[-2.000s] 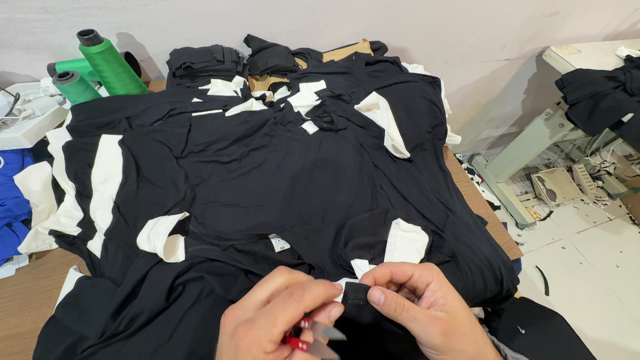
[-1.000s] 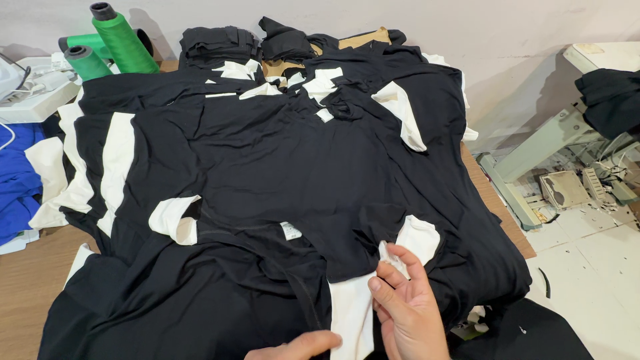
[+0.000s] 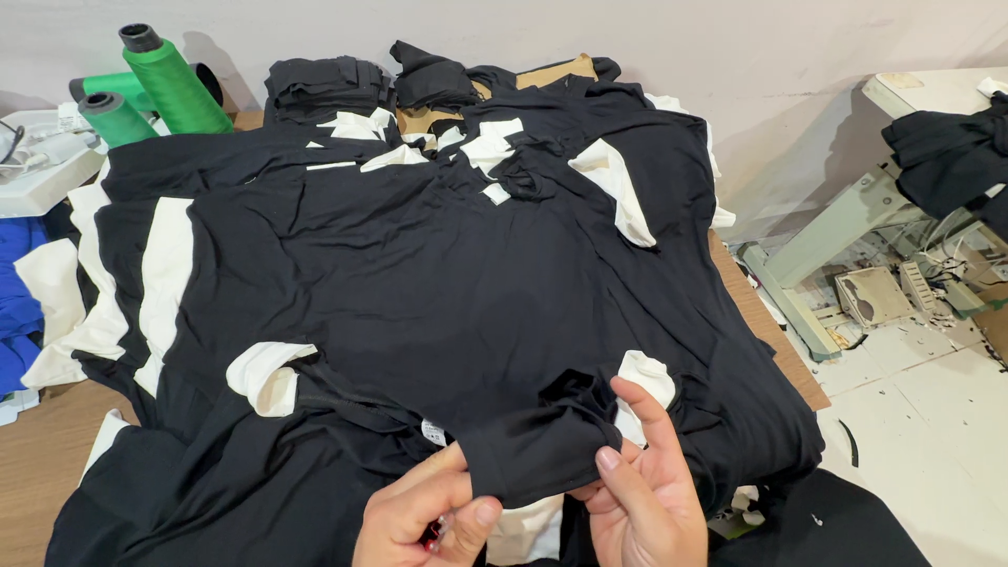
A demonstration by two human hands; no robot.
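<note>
My left hand [image 3: 429, 512] pinches the left edge of a black fabric band [image 3: 535, 457], with something red, mostly hidden, tucked in its palm. The band's right end, where it bunches into folds, is between the thumb and fingers of my right hand [image 3: 646, 472]. Beneath both hands a white fabric piece [image 3: 524, 528] shows. The band is stretched over a black garment [image 3: 409, 268] spread on a pile of similar black garments with white parts. A small white label [image 3: 433, 431] lies just above my left hand.
Green thread cones [image 3: 173, 87] stand at the back left beside a white tray [image 3: 47, 181]. Folded black fabric [image 3: 327, 87] lies at the back. Blue fabric [image 3: 17, 291] is at the left edge. On the right, a separate table [image 3: 937, 90] holds black cloth, with a pedal [image 3: 874, 295] below.
The red-handled snips seen in my left hand two seconds ago are now mostly hidden. One second ago my hands were at a white piece; now they hold a black band between them.
</note>
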